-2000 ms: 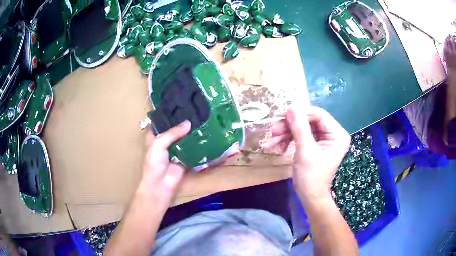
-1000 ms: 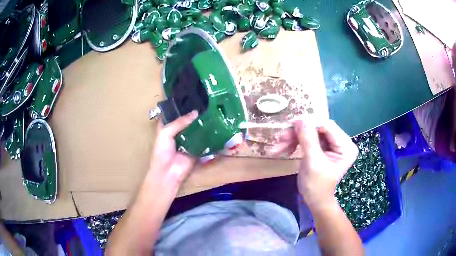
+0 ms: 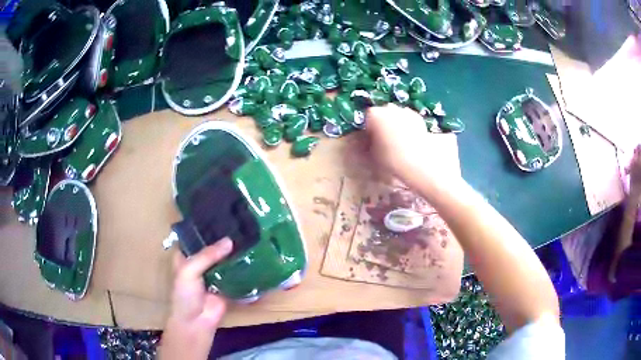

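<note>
A glossy green car body shell with a pale rim and dark recess is held above the cardboard. My left hand grips its lower left end, thumb on the top near the recess. A small silver tab sticks out at its left edge. My right hand is at the heap of small green fittings; its fingertips are blurred and hidden, so its hold cannot be told. The white glue dish sits on the stained cardboard pad, with a thin stick end seeming to lie at it.
More green shells are stacked at the left, and one lies alone. Another shell is at the right on the green bench top. Bins of small fittings are below the bench edge. Another person's arm is at the far right.
My right hand has left the shell's right side and moved up to the heap; the stick is no longer in view in its fingers. The view has shifted, showing more of the bench's far side.
</note>
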